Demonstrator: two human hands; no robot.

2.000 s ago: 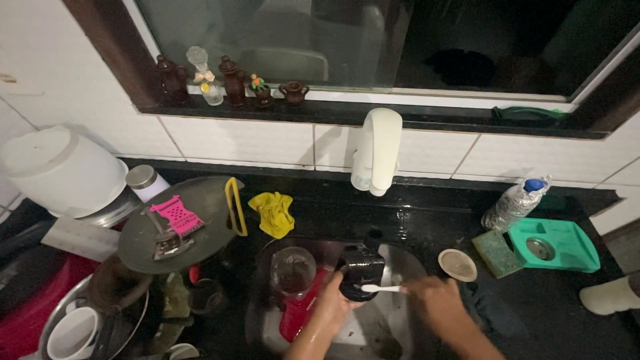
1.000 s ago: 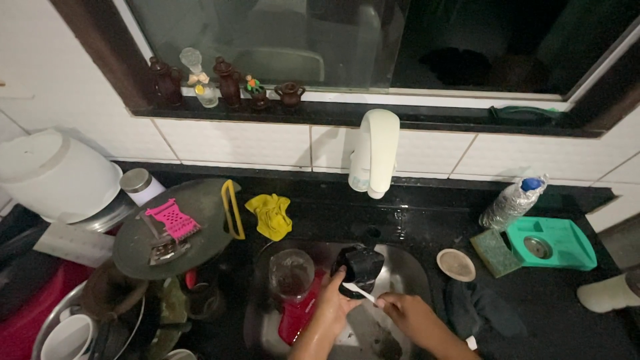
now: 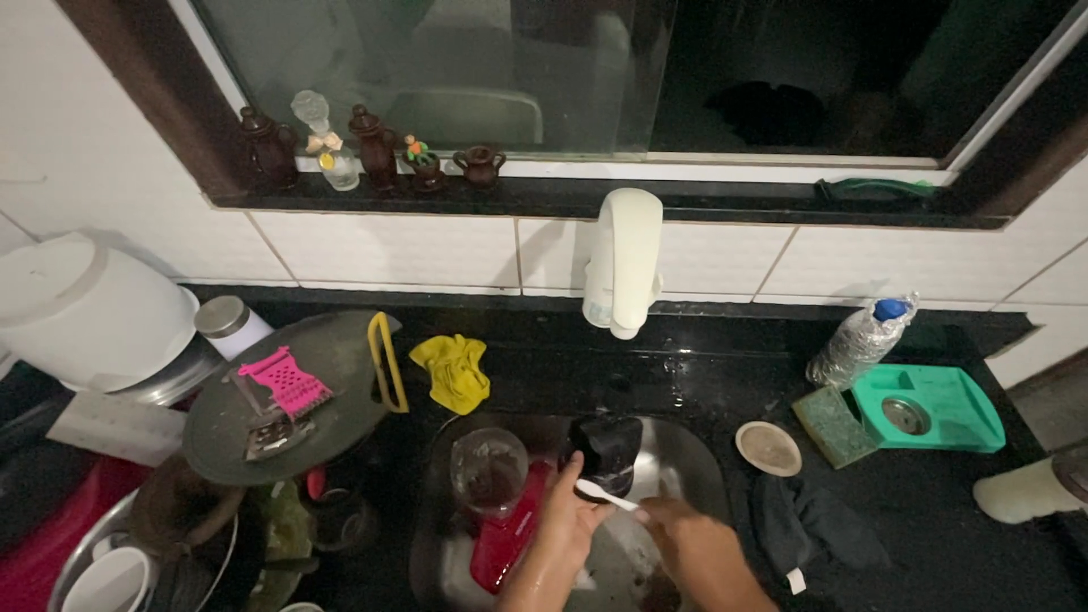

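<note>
Over the metal sink (image 3: 705, 476), my left hand (image 3: 568, 510) holds a black cup-like container (image 3: 614, 450), thumb on its near side. My right hand (image 3: 671, 527) grips a white-handled brush or similar utensil (image 3: 605, 495), whose white end lies against the container's near edge. A clear round container (image 3: 489, 470) sits in the sink's left part, and a red plastic item (image 3: 506, 548) lies below it, partly behind my left forearm. The white faucet (image 3: 627, 263) stands behind the sink.
Left are a yellow cloth (image 3: 455, 371), a dark lid (image 3: 340, 357) with a pink grater (image 3: 287, 382) on it, and a dish-filled metal bowl (image 3: 76, 552). Right are a round dish (image 3: 768, 449), a green sponge (image 3: 835, 427), a teal tray (image 3: 952, 408), a foil-wrapped bottle (image 3: 863, 340) and a dark cloth (image 3: 807, 527).
My right hand, blurred and farther right two seconds ago, has come in closer to my left hand. Both hands keep their hold on the black container and white-handled utensil.
</note>
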